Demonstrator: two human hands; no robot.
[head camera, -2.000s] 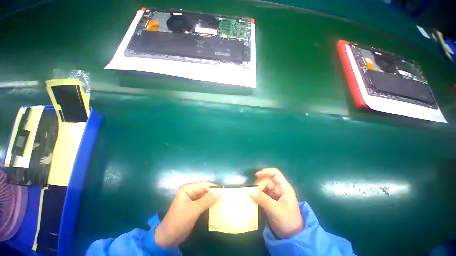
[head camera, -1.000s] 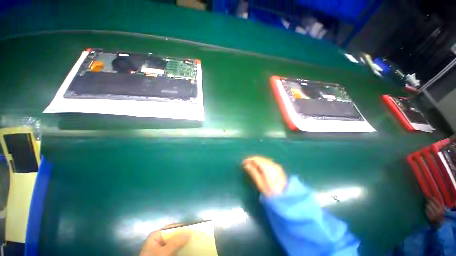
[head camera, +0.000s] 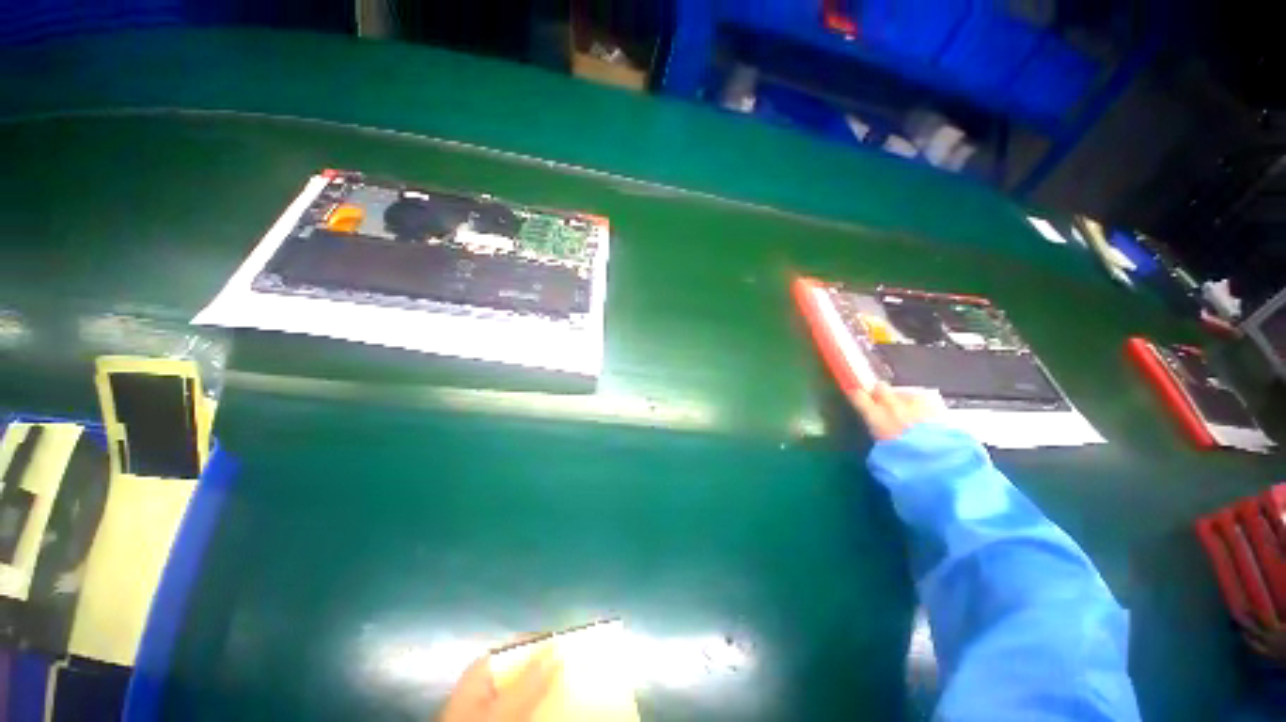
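My left hand (head camera: 497, 688) is at the bottom edge, partly cut off, and holds a pale yellow release liner sheet (head camera: 595, 674) with a thin dark line along its top edge. My right hand (head camera: 898, 411) is stretched forward at the near left corner of the open laptop base (head camera: 959, 370) on the right, over its white protective sheet (head camera: 1037, 426) beside the red edge (head camera: 835, 339). Its fingers are blurred, and I cannot tell whether they grip anything. Another open laptop base (head camera: 423, 268) lies to the left on white sheet, showing a black battery, fans and a green board.
A blue bin (head camera: 176, 592) with yellow liners and black adhesive sheets (head camera: 155, 420) stands at the left. Another red-edged laptop (head camera: 1210, 402) lies further right. Stacked red carriers (head camera: 1248, 564) are at the right edge, with part of another person's hand below. Blue shelving (head camera: 903, 71) stands behind the green bench.
My right hand left the liner and reached forward and right to the right laptop's near corner. My left hand keeps the liner, now lower and further left. The view has shifted.
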